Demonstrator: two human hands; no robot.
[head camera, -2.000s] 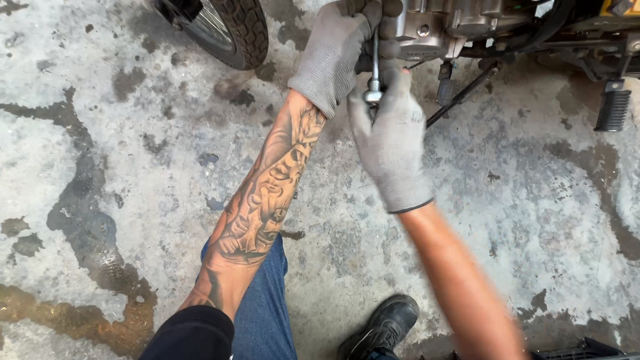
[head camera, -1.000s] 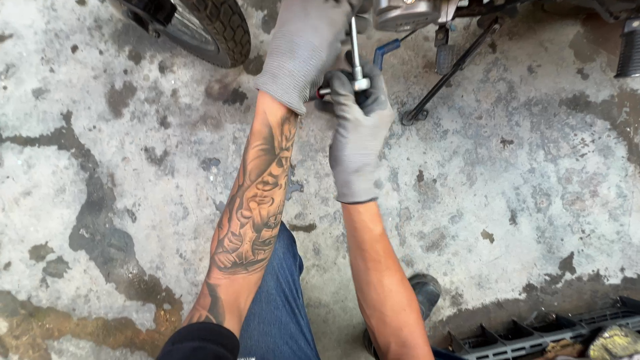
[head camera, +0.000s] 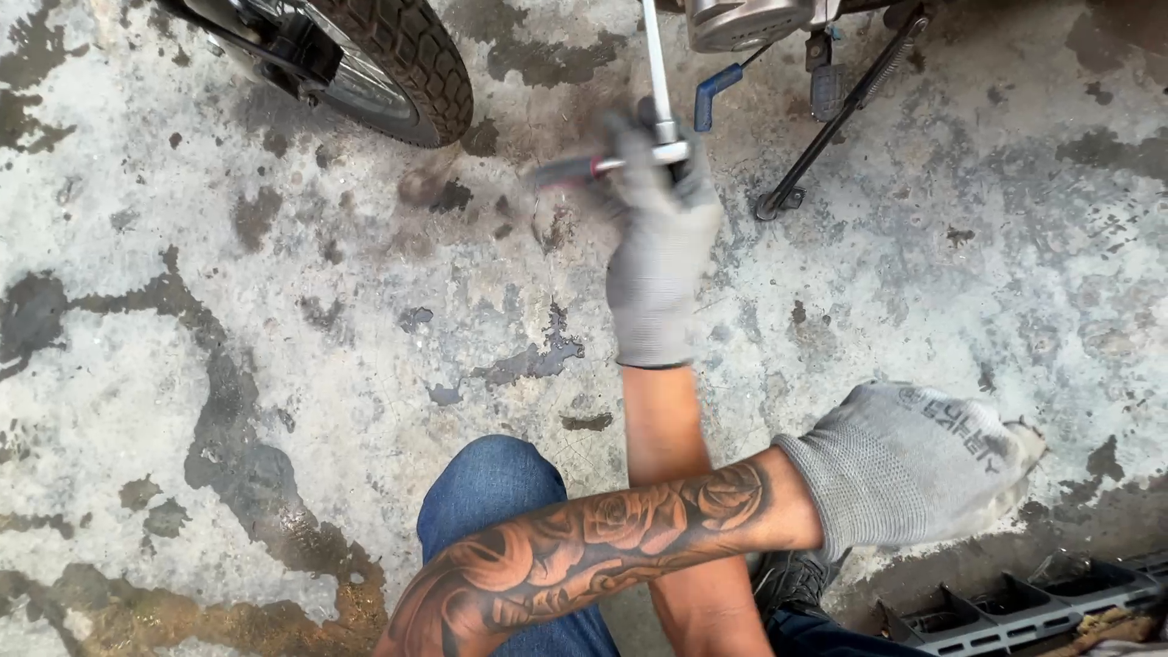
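Note:
My right hand (head camera: 662, 228), in a grey knit glove and partly blurred, holds a ratchet wrench (head camera: 639, 162) by its head. A long chrome extension bar (head camera: 657, 64) runs up from the ratchet head toward the motorcycle, and its far end is out of view. The ratchet's dark handle points left. My left hand (head camera: 922, 465), gloved too, is at the lower right, its tattooed forearm crossing over my right forearm. Its fingers are curled and face away, so whether it holds anything cannot be seen.
A motorcycle wheel (head camera: 429, 73) stands at the upper left. Above my right hand are the metal engine casing (head camera: 748, 23), a blue-sleeved lever (head camera: 716, 91) and the side stand (head camera: 844, 119). A grey plastic crate (head camera: 1022, 607) lies at the lower right, near my shoe (head camera: 789, 579).
My left hand has left the engine area beside the wrench and swung across my right arm to the lower right. My right hand still holds the ratchet.

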